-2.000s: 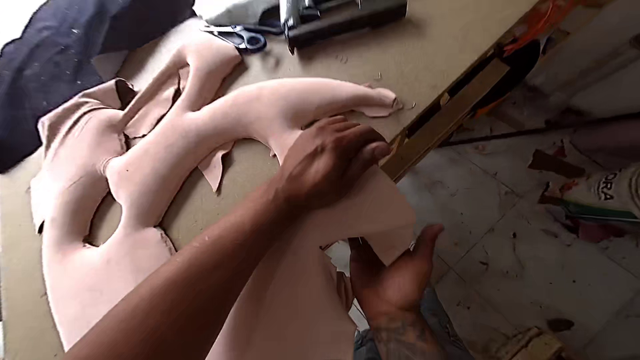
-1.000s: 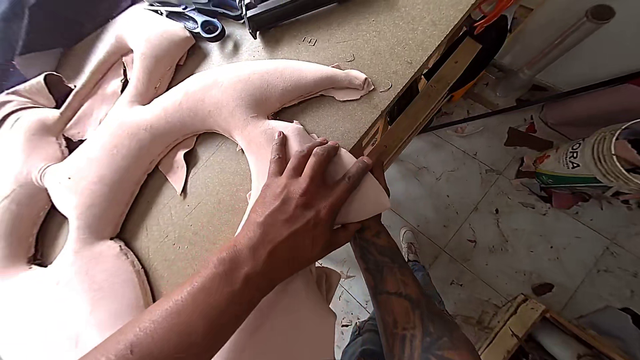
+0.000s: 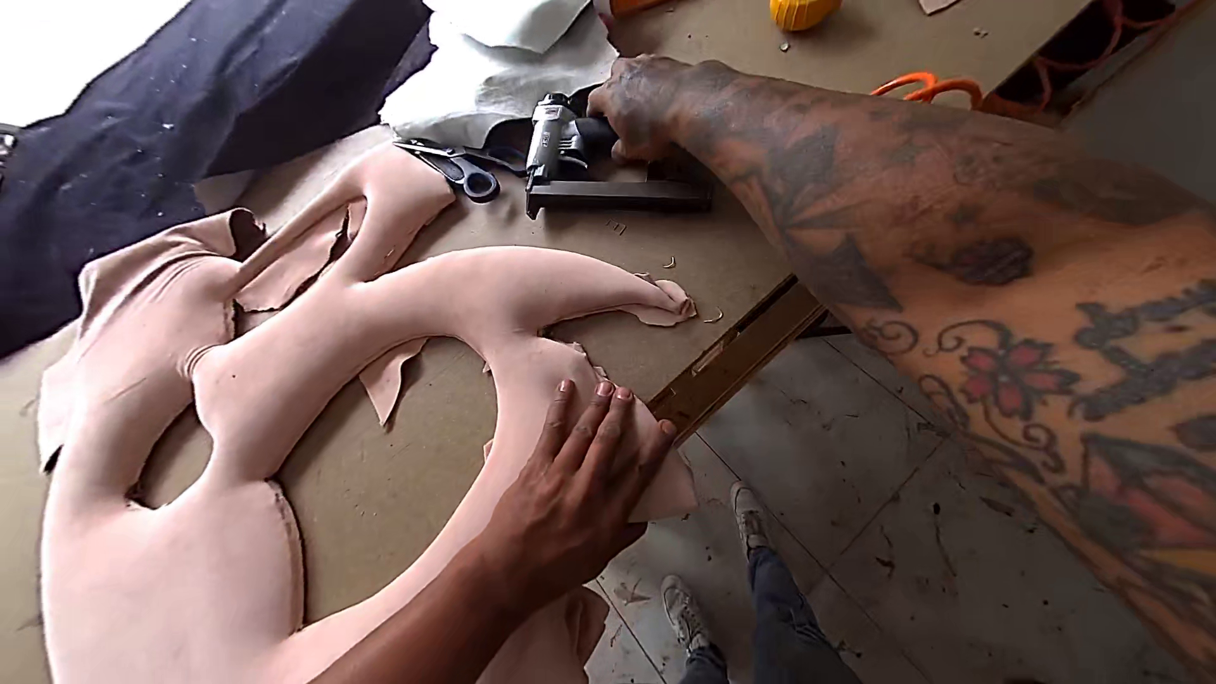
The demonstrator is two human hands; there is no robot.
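A padded, curving form covered in pale pink leather or fabric [image 3: 456, 294] lies on the workbench, with cut openings between its limbs. My left hand [image 3: 579, 475] presses flat on its right-hand limb, fingers slightly spread, near the bench's edge. At the back, my right hand [image 3: 641, 109] is at the handle of a pneumatic staple gun [image 3: 551, 142], its fingers curled around the dark grip and partly hidden. The staple gun lies on its side, its black magazine toward me. Just left of it are scissors with dark blue handles [image 3: 475, 180].
Dark cloth [image 3: 237, 123] and whitish sheet material [image 3: 494, 76] lie at the back left. Loose staples [image 3: 670, 261] dot the board. Orange-handled scissors [image 3: 921, 85] and a yellow object [image 3: 803, 11] are behind my right arm. A wooden frame edge [image 3: 731, 366] borders the tiled floor [image 3: 855, 513].
My right hand has left the underside of the pink limb and reached back to the staple gun. My left hand stays on the limb. The view has shifted.
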